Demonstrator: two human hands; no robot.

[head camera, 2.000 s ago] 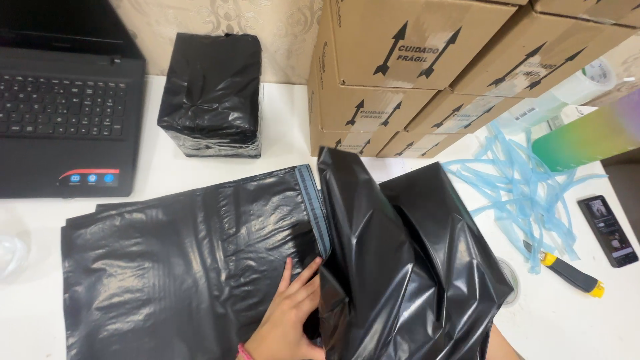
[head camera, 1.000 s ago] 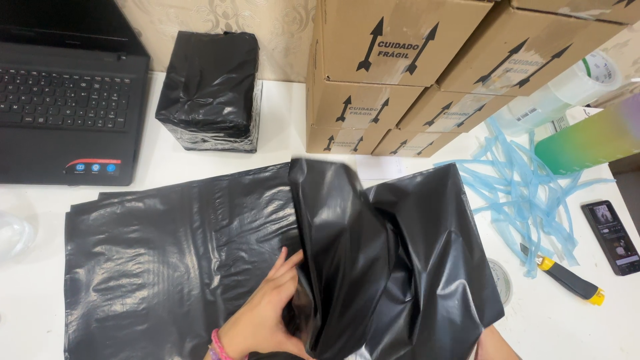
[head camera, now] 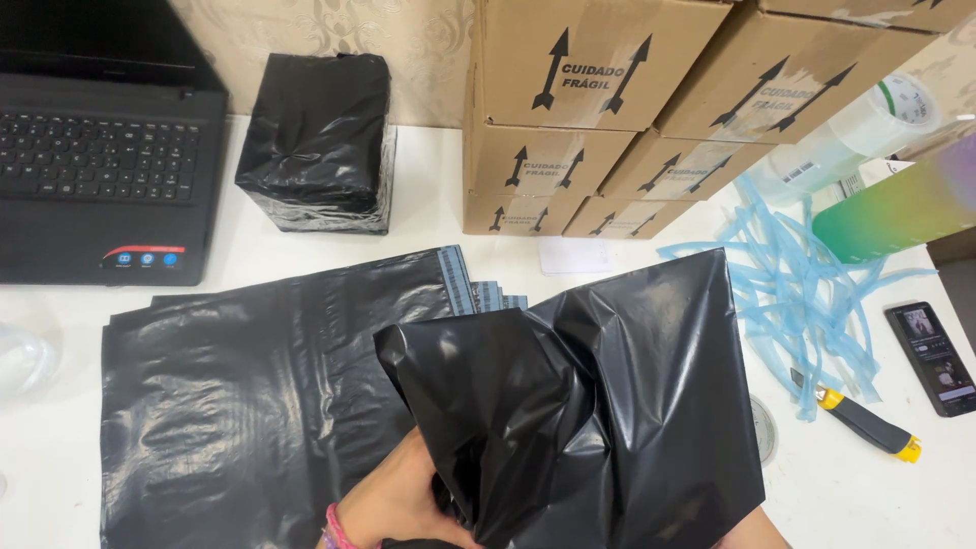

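Note:
A black plastic mailer bag, creased and partly opened out, is held up at the lower centre. My left hand, with a pink bracelet at the wrist, grips its left lower edge; some fingers are hidden behind or inside the plastic. Of my right hand only a part shows at the bottom edge, against the bag's lower right corner, and its fingers are hidden. To the left lies a stack of flat black mailer bags with blue-grey adhesive strips at their right ends.
A black-wrapped box stands behind the stack, beside a laptop. Cardboard boxes are piled at the back. At right are blue plastic strips, a utility knife, a phone, a gradient-coloured bottle and clear tape rolls.
The held bag has shifted rightward off the stack, uncovering the stacked bags' adhesive strips. Its upper left part, raised earlier, now sits lower.

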